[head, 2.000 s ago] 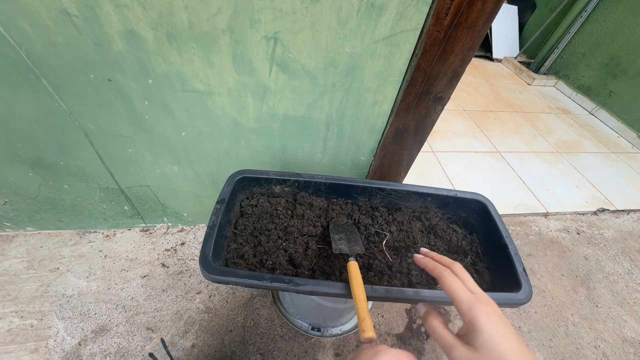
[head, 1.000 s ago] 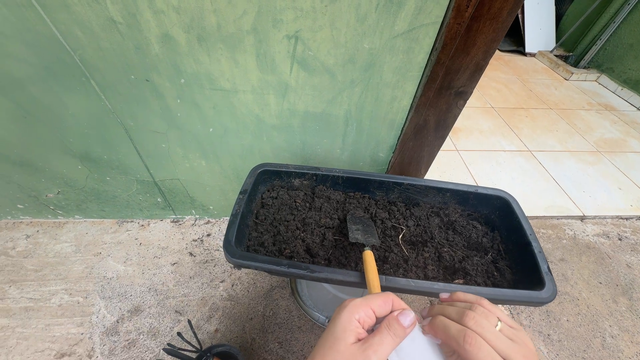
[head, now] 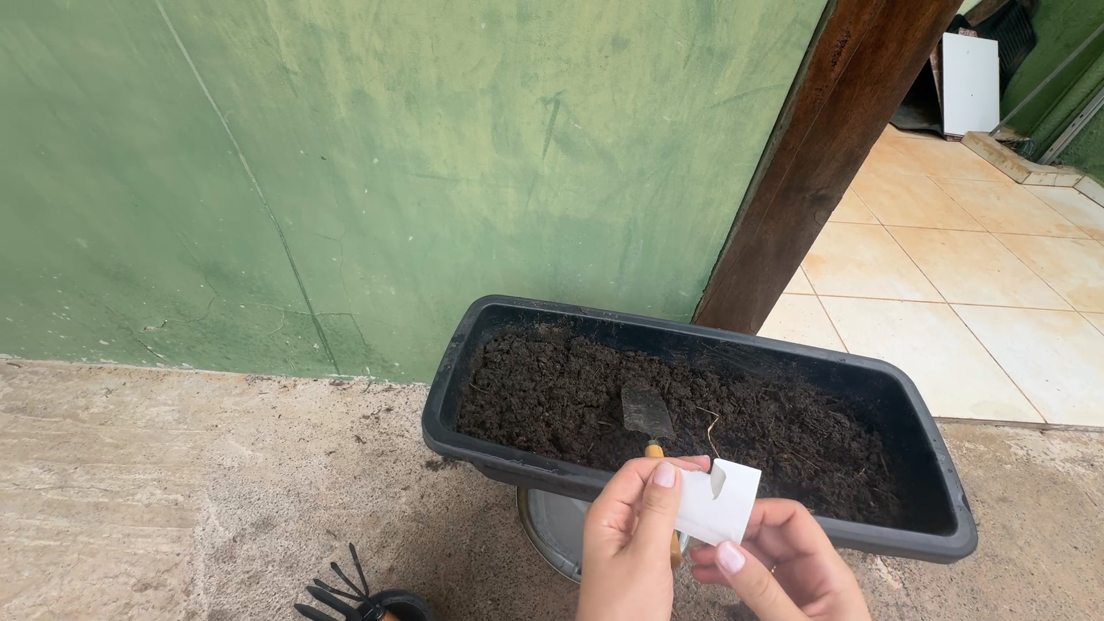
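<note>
A small white paper packet, its top edge torn or notched, is pinched between the thumb and fingers of my left hand. My right hand touches the packet's lower right corner with thumb and curled fingers. Behind both hands stands a long dark plastic planter holding dark soil. A hand trowel lies with its blade on the soil, and its yellow wooden handle is partly hidden by my left hand and the packet.
Under the planter is a round metal lid or can. A black hand cultivator rests at a dark pot on the concrete floor, lower left. A green wall and a wooden post rise behind the planter; floor tiles lie beyond.
Both hands have come together over the planter's near edge, and the white packet, out of sight two seconds ago, is now held up in view. The trowel stays on the soil.
</note>
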